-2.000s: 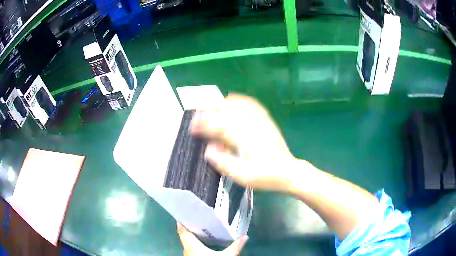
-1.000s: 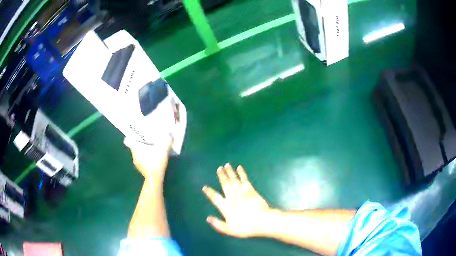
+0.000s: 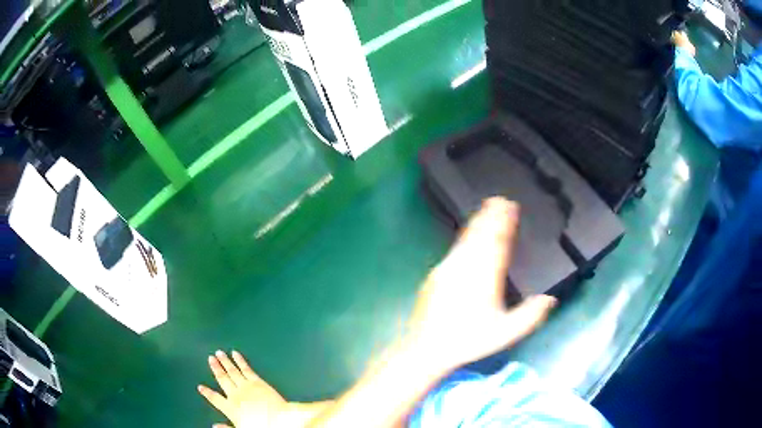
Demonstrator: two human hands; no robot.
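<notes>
A dark foam tray [image 3: 526,196] with a device-shaped hollow lies on top of other foam on the bench at the right. My left hand [image 3: 472,288] is blurred and stretches across my right arm to the tray's near left side. Its thumb is spread and nothing shows in it; whether it touches the foam I cannot tell. My right hand [image 3: 251,401] is low at the left, fingers apart and empty, its forearm partly hidden behind my left arm. A white retail box [image 3: 92,247] stands tilted in view at the left.
Another white retail box [image 3: 347,84] stands by the green line at the back. A tall stack of dark foam [image 3: 576,84] rises behind the tray. A further box [image 3: 29,359] is at the left edge. Another person's blue sleeve [image 3: 718,96] and hand are at the upper right.
The view has turned right. My left hand has let go of the white retail box and crossed over my right arm to the foam. My right hand remains open.
</notes>
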